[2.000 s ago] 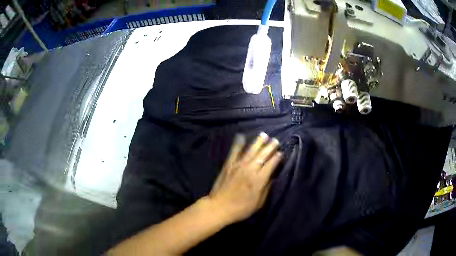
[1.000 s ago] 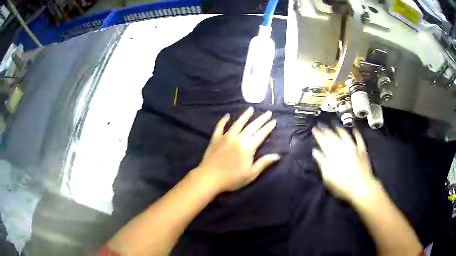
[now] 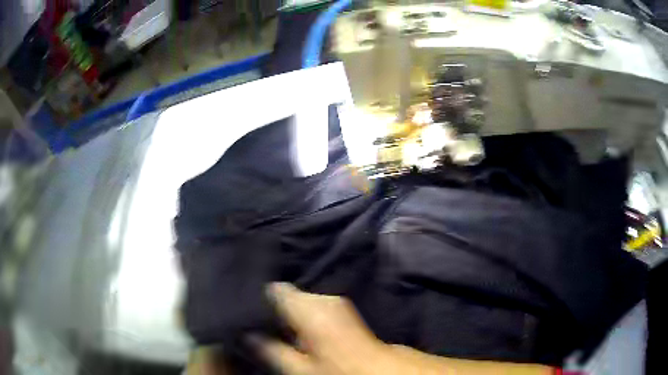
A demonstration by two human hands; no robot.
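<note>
Dark navy-black jeans [image 3: 454, 264] lie bunched and folded on the white machine table [image 3: 139, 264], with part of them under the presser foot area of the sewing machine head [image 3: 513, 95]. My right hand [image 3: 322, 333] reaches in from the lower right across the front of the cloth. It is blurred, with fingers spread over the cloth's lower left part; whether it grips is unclear. Only a small blurred bit of my left hand [image 3: 203, 362] shows at the bottom edge by the cloth's lower left corner; its fingers are hidden.
The glowing machine lamp [image 3: 311, 139] hangs left of the head on a blue neck. White-silver tension knobs [image 3: 465, 149] sit beside the needle area. A grey table extension [image 3: 66, 227] is at left. A blue crate rim [image 3: 198, 77] runs behind the table.
The jeans are now bunched and folded, no longer spread flat. My right hand has moved left and down across the cloth. My left hand has dropped to the bottom edge. The view has shifted.
</note>
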